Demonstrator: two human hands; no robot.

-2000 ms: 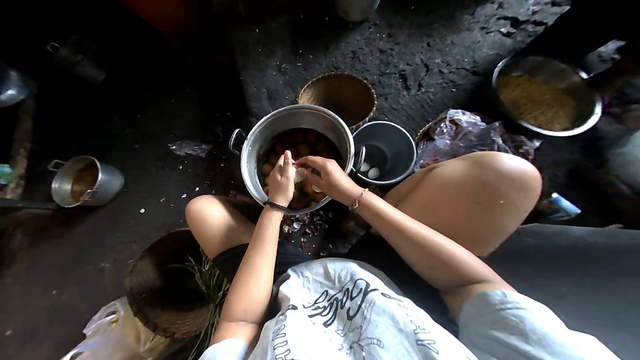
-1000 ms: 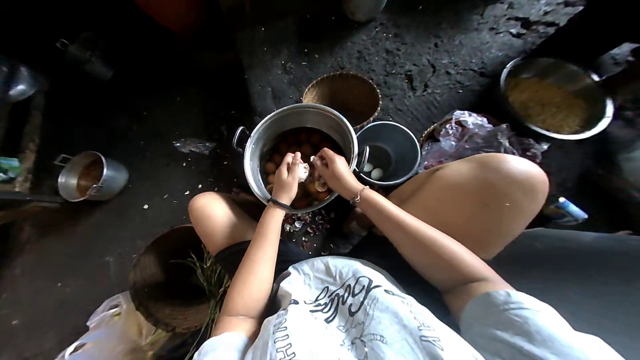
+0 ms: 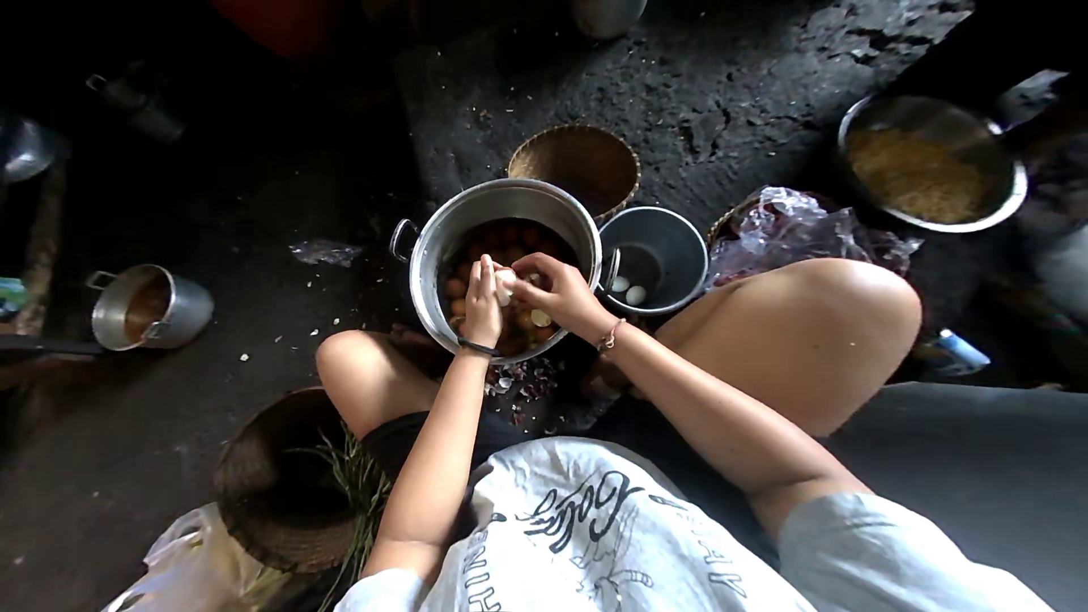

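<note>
Over a large aluminium pot point(image 3: 422, 280) of dark liquid and brown-shelled eggs point(image 3: 456, 289), my left hand point(image 3: 483, 304) holds a whitish, partly peeled egg point(image 3: 506, 286). The fingertips of my right hand point(image 3: 557, 293) are at the egg's right side; whether they pinch a bit of shell cannot be seen. Pale pieces float near the pot's right inside. Just right of the pot, a grey bucket point(image 3: 685, 255) holds white eggs point(image 3: 635, 295) at its bottom. Shell bits and dark reddish scraps point(image 3: 534, 378) lie on the floor below the pot.
A woven basket point(image 3: 586, 157) stands behind the pot, with crumpled clear plastic point(image 3: 786, 225) to the right. A metal basin point(image 3: 922, 166) of yellowish food is at far right. A small pot point(image 3: 183, 306) sits left. A dark basket point(image 3: 289, 510) with green stalks is by my left knee.
My hands were apart a second ago, with white pieces at the fingers of each. My right hand has come back against the egg in my left hand.
</note>
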